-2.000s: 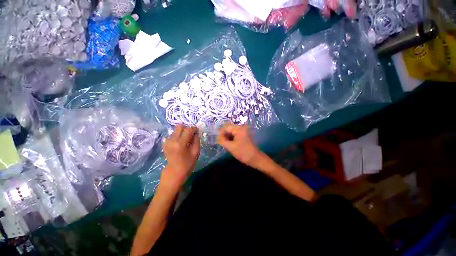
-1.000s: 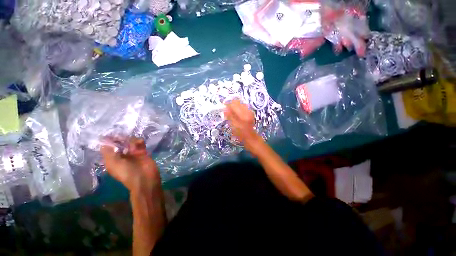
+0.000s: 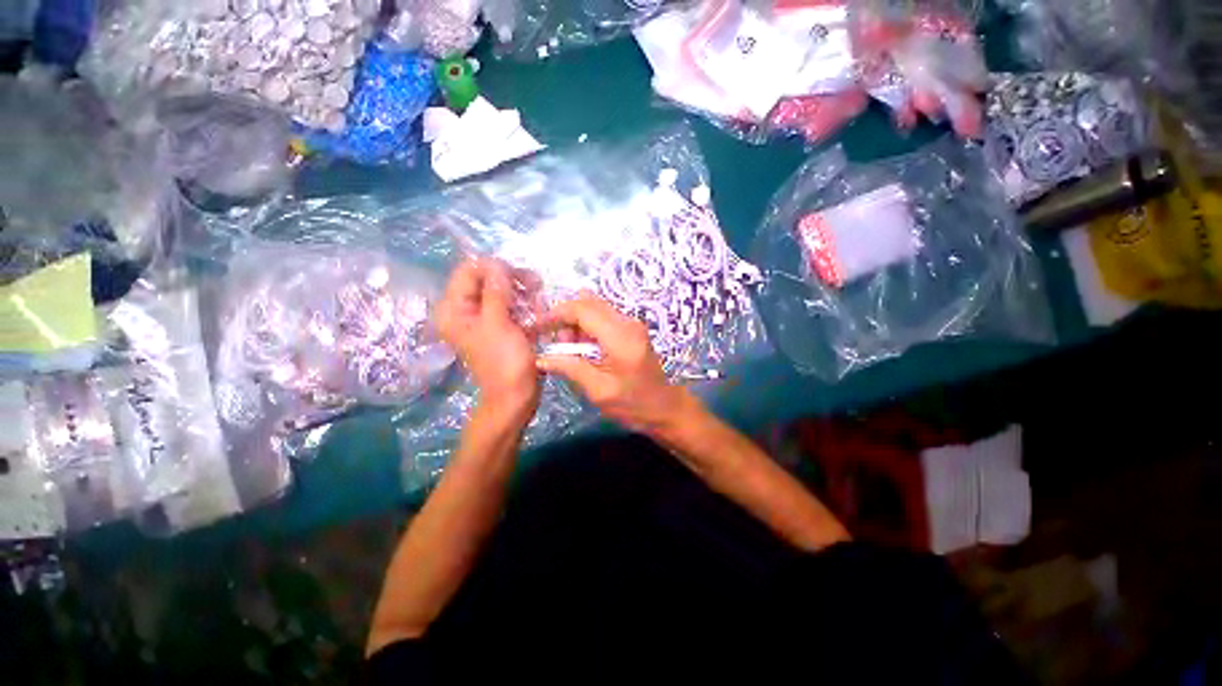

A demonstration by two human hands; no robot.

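Note:
White coiled cables with round heads lie in a loose pile on a clear poly bag, partly hidden by my hands and by glare. My left hand is at the pile's left side, its fingers closed on a clear, shiny small bag. My right hand is close beside it and holds a white cable piece between its fingers. Bagged cables lie in a crumpled clear bag to the left. A stack of empty zip-lock bags with a red edge lies on a clear bag at the right.
White discs in a bag, a blue plastic bag, a green item and white paper are at upper left. Red-edged bags are at the top. A dark cylinder and yellow bag are at the right.
My left hand has come from the bagged cables back to the centre, beside my right hand. My right hand has drawn back from the pile and now holds a white cable piece.

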